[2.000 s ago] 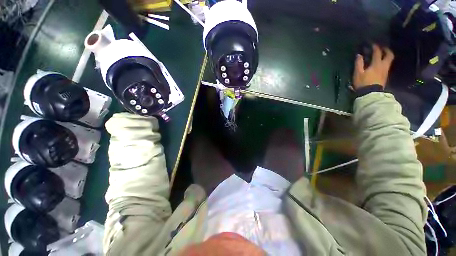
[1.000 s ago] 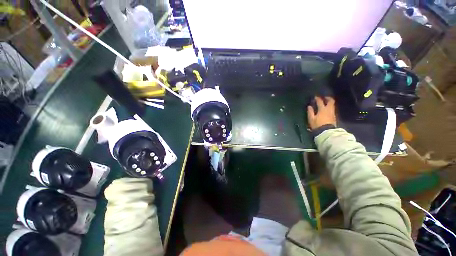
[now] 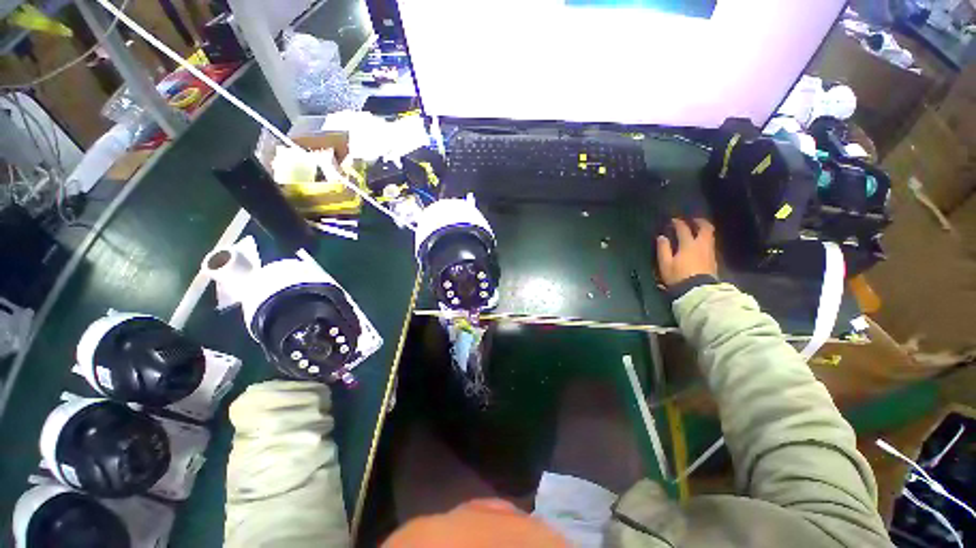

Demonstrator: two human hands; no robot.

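My right hand (image 3: 688, 255) rests on a small dark computer mouse (image 3: 671, 238) right of the keyboard. My left sleeve (image 3: 280, 455) reaches up to a white-hooded PTZ dome camera (image 3: 310, 318) on the left bench; my left hand itself is hidden. A second dome camera (image 3: 457, 257) stands at the bench corner, its ring of small LEDs facing me and thin cables (image 3: 468, 359) hanging below it. A large monitor (image 3: 621, 64) glares white at the top, with a dark band at its upper edge.
Several dome cameras (image 3: 139, 359) line the left bench. A white roll (image 3: 219, 262), a black upright block (image 3: 262, 198) and a yellow-edged carton (image 3: 326, 198) lie beyond. Black keyboard (image 3: 535, 166) below the monitor; bulky black device (image 3: 762, 187) and white strip (image 3: 826, 300) at right.
The view has tilted up since the oldest frame, bringing in monitor and keyboard. A dark band now shows at the monitor's top. My right hand stays on the mouse; my left sleeve stays beside the camera.
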